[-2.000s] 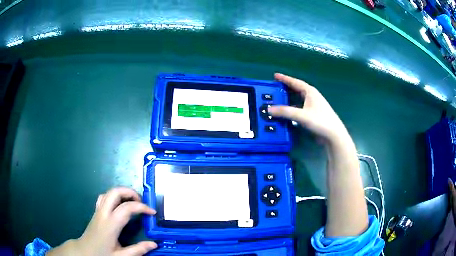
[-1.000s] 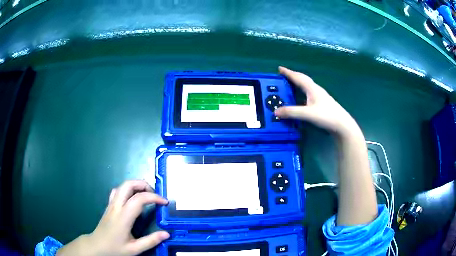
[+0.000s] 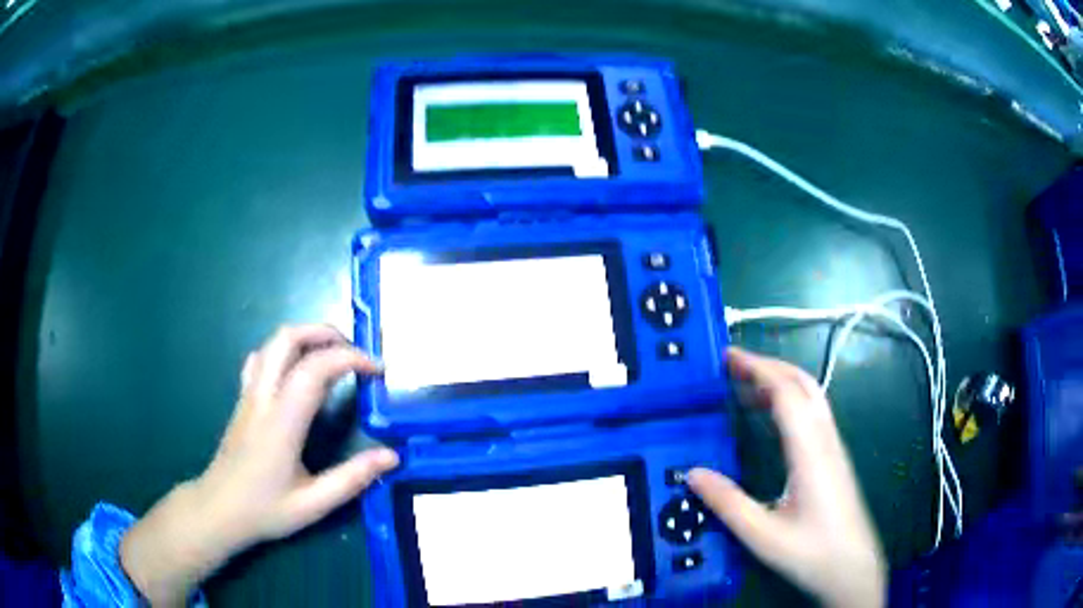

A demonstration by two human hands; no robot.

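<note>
Three blue handheld scanners lie edge to edge. The top scanner (image 3: 534,202) shows a green block on white. The middle scanner (image 3: 534,416) has a white screen. The bottom scanner (image 3: 523,457), also white-screened, is cut off by the picture's lower edge. My left hand (image 3: 267,445) has its fingers at the middle scanner's left edge and its thumb at the bottom scanner's upper left corner. My right hand (image 3: 802,487) is slightly blurred, with its thumb on the bottom scanner's OK key (image 3: 681,476) and its fingers beside the middle scanner's lower right corner. Neither hand grips anything.
White cables (image 3: 819,196) run from the right sides of the top and middle scanners and loop at the right. A small black and yellow item (image 3: 981,404) lies beyond them. Blue cases (image 3: 1063,380) are at the far right. A long dark shape (image 3: 26,238) is at the left edge.
My right hand has moved from the top scanner's keys down to the bottom scanner's keys. The view has shifted, so the scanners sit higher. The top scanner's green area now looks like a full block.
</note>
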